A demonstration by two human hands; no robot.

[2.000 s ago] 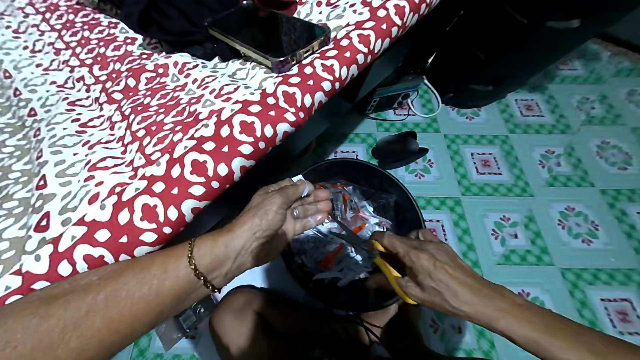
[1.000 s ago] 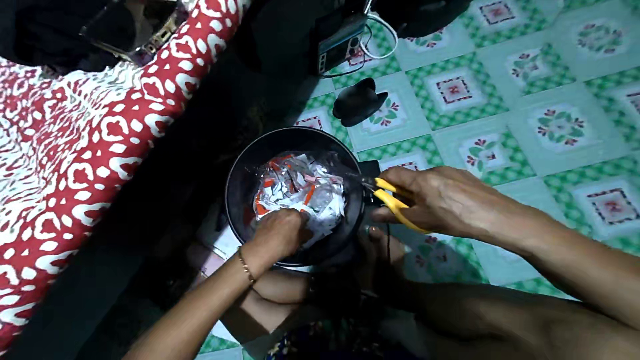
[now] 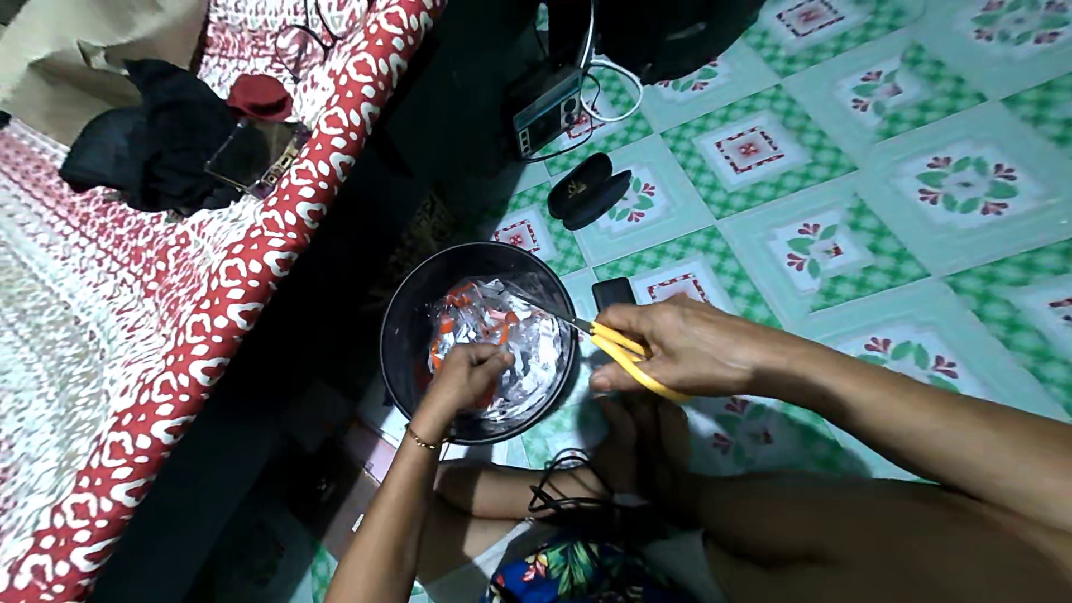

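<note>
A round black bowl or basin [image 3: 394, 335] on the floor holds a heap of cut plastic pieces [image 3: 528, 360], silvery and clear with orange parts. My left hand [image 3: 471, 373], with a bracelet at its wrist, reaches into it, fingertips bunched down on the pieces; whether it grips any is hidden. In my right hand [image 3: 678, 347], at the bowl's right rim, is a pair of scissors with yellow handles [image 3: 624, 352]. Their blades point left over the pieces and look nearly closed.
A bed with a red and white patterned cover [image 3: 276, 226] runs along the left, bearing a phone [image 3: 255, 159] and black cloth [image 3: 159, 142]. Beyond the bowl on the tiled floor lie an open black case [image 3: 586, 191], a device with cables [image 3: 544, 109] and a small black object [image 3: 614, 293].
My left hand has gone from beside the scissors, above the bowl, down onto the pieces. The scissors in my right hand have moved to the bowl's right rim. The view has shifted.
</note>
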